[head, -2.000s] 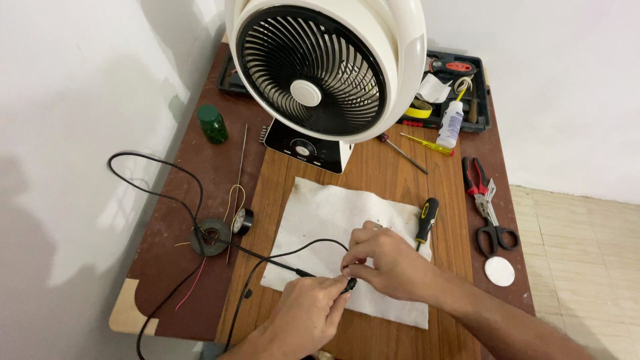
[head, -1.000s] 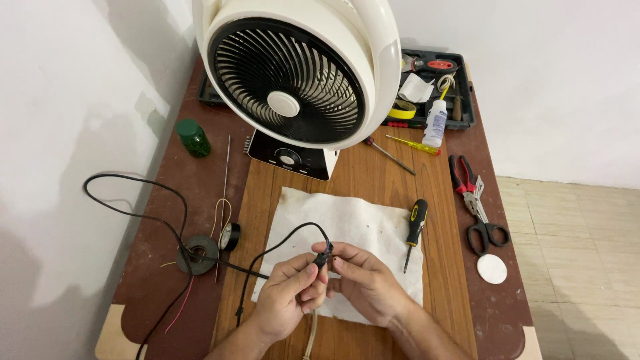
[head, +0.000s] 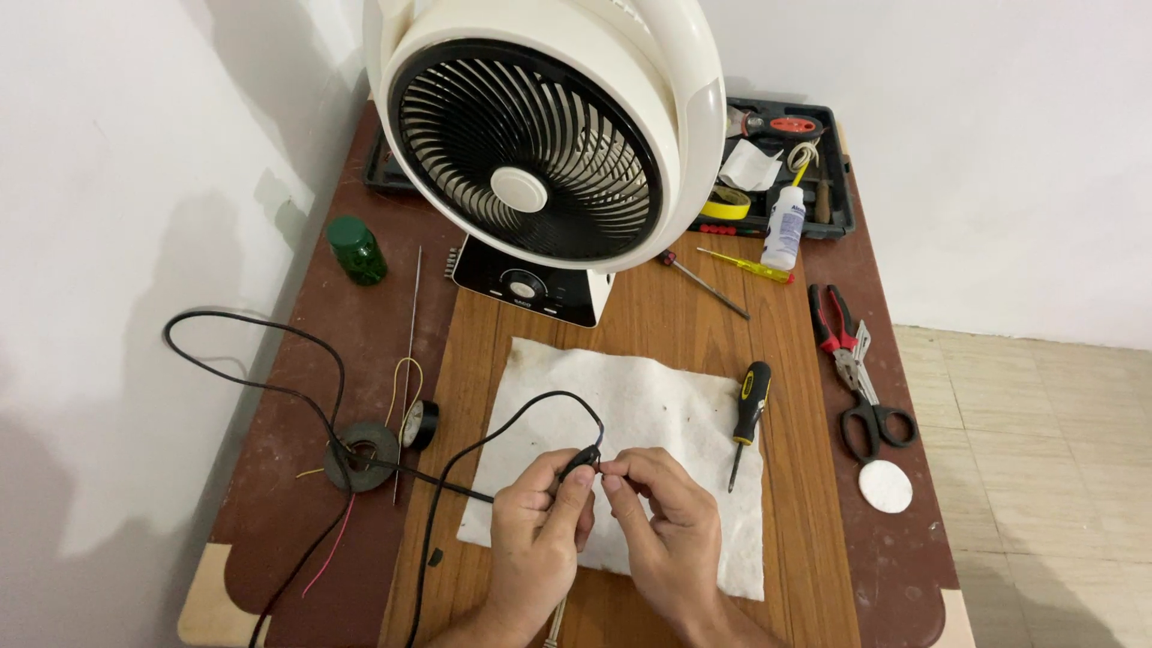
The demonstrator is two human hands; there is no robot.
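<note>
My left hand (head: 542, 526) grips a small black plastic connector housing (head: 580, 462) between thumb and fingers, above a white cloth (head: 648, 396). A black cable (head: 486, 439) arches over the cloth and enters the housing's top. Close against it on the right, the thumb and forefinger of my right hand (head: 664, 522) pinch together at the housing's edge, on a fine dark piece too small to make out. A black and yellow screwdriver (head: 750, 405) lies on the cloth's right side. Behind the cloth stands a white and black fan (head: 519, 189).
Left are a green jar (head: 356, 251), a grey tape roll (head: 362, 457) with loops of black cable, and a black tape roll (head: 420, 425). Right lie red-handled pliers (head: 837, 328), scissors (head: 868, 423) and a white disc (head: 886, 487). A toolbox (head: 837, 216) and a white bottle (head: 785, 229) sit behind.
Two seconds ago my hands were lower and the right one reached over the left; now they meet upright, side by side. The housing has stayed in my left hand since one second ago.
</note>
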